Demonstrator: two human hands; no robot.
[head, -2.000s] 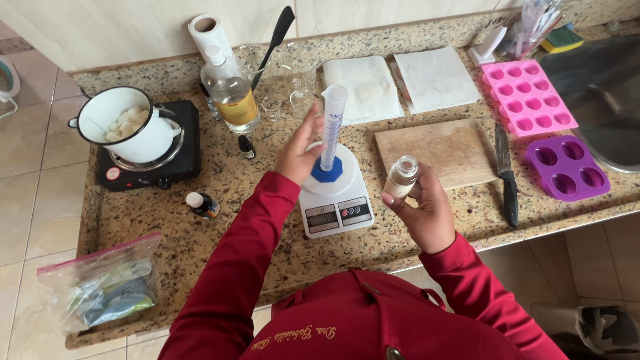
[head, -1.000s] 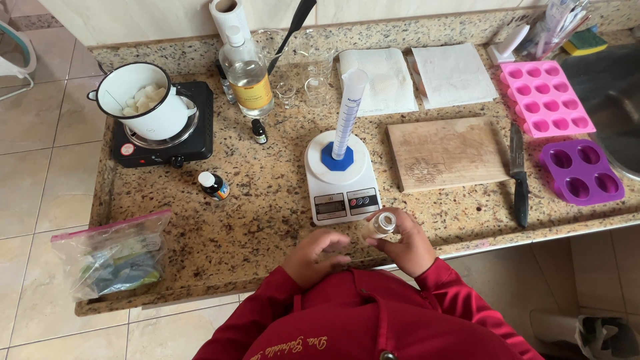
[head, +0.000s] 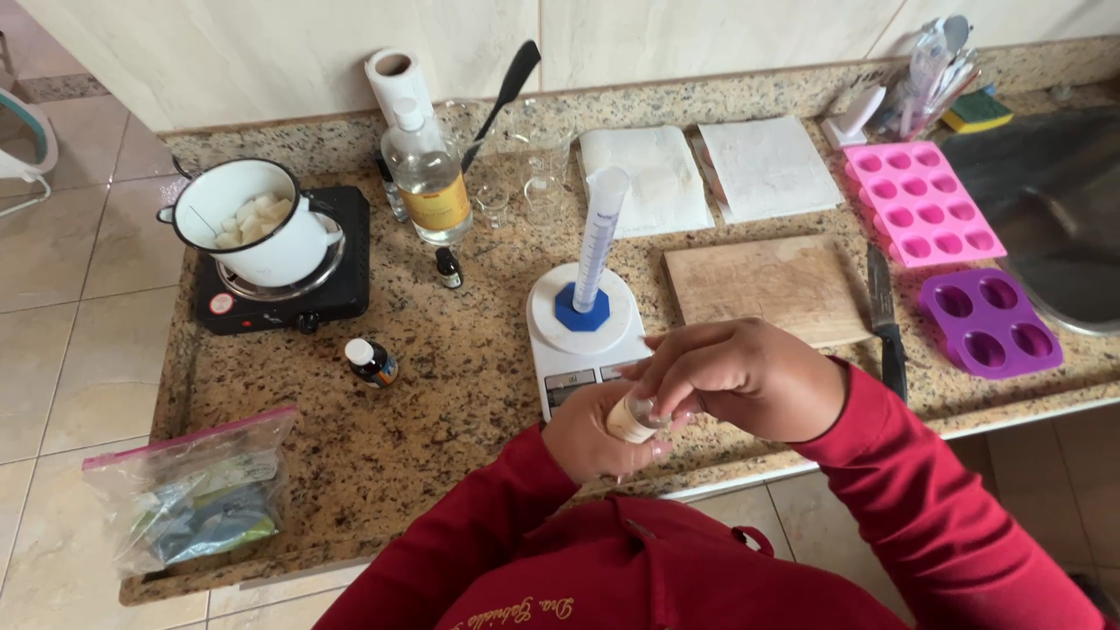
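Observation:
A small glass bottle with a pale label (head: 632, 422) is gripped by my left hand (head: 591, 437), close to my body at the counter's front edge. The fingers of my right hand (head: 744, 376) bend over the bottle's neck from above; they hide its mouth, and whether they hold a cap cannot be told. Just beyond my hands lies a white digital kitchen scale (head: 535, 346). A plastic graduated cylinder (head: 598, 241) with a blue octagonal base (head: 582, 308) stands upright on its round platform. My right hand partly covers the scale's front.
Left: an enamel pot (head: 289, 254) with white chunks on a hot plate (head: 350, 289), a white-capped bottle (head: 372, 363), a zip bag (head: 201, 499). Behind: a large clear bottle (head: 429, 188) and glassware. Right: a wooden board (head: 770, 289), a knife (head: 888, 324), pink (head: 927, 201) and purple (head: 990, 322) silicone molds.
My left hand has let go of the cylinder, which stays on the scale. The small bottle has passed from my right hand to my left, and my right hand is now over its neck.

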